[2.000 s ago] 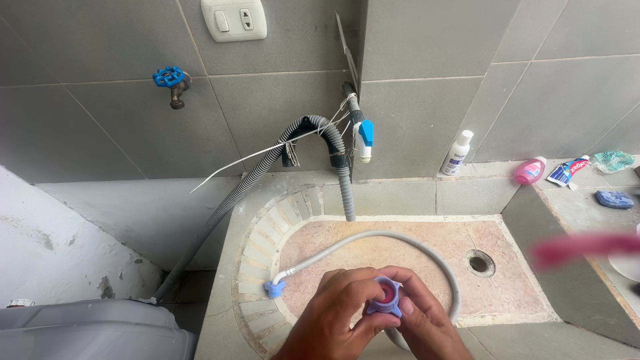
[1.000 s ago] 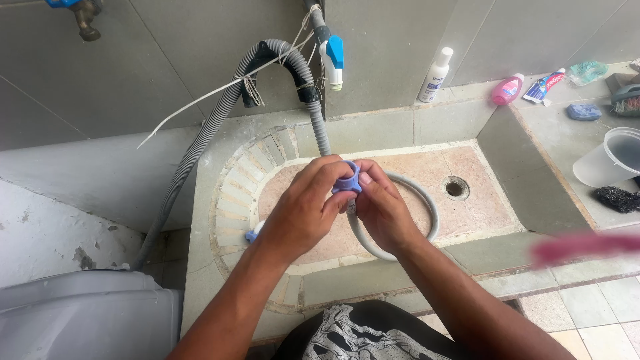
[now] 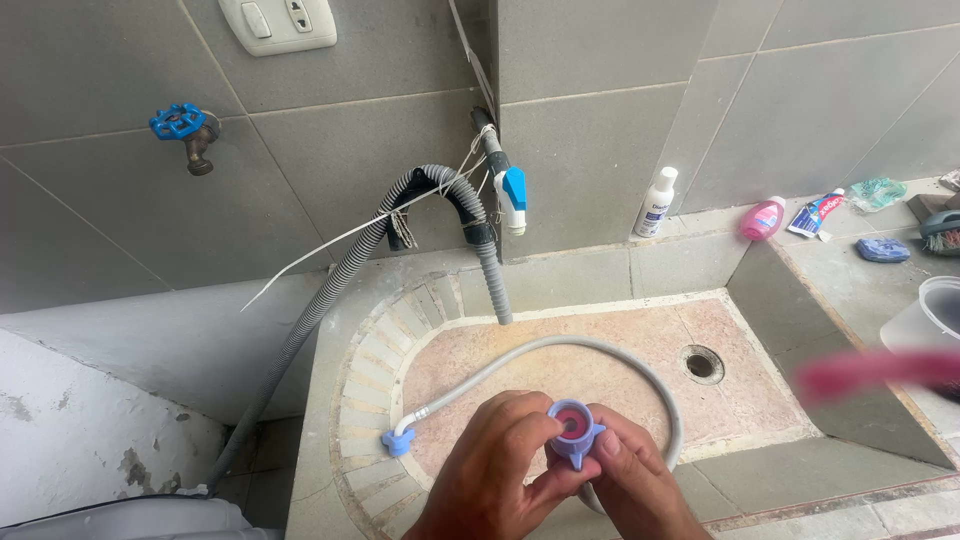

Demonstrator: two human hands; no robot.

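Both my left hand (image 3: pixel 499 469) and my right hand (image 3: pixel 637 469) grip a blue plastic hose coupling nut (image 3: pixel 576 442), its open end with a red washer inside facing up. The grey inlet hose (image 3: pixel 585 341) loops through the tiled basin (image 3: pixel 540 375), and part of it runs below my hands. Its other end, with a second blue coupling nut (image 3: pixel 398 442), lies on the basin's left rim. A white tap with a blue lever (image 3: pixel 514 191) is on the wall beyond my hands.
A ribbed grey drain hose (image 3: pixel 337 277) hooks over the basin's back edge. A brass faucet (image 3: pixel 196 142) is on the left wall. Along the right stand a white bottle (image 3: pixel 656 204), a pink bottle (image 3: pixel 763 219), a toothpaste tube (image 3: pixel 815 215) and a plastic tub (image 3: pixel 922 322). A blurred pink object crosses the right foreground.
The view has shifted and swung back up since one second ago. Both hands still hold the coupling nut, whose open end now faces the camera.
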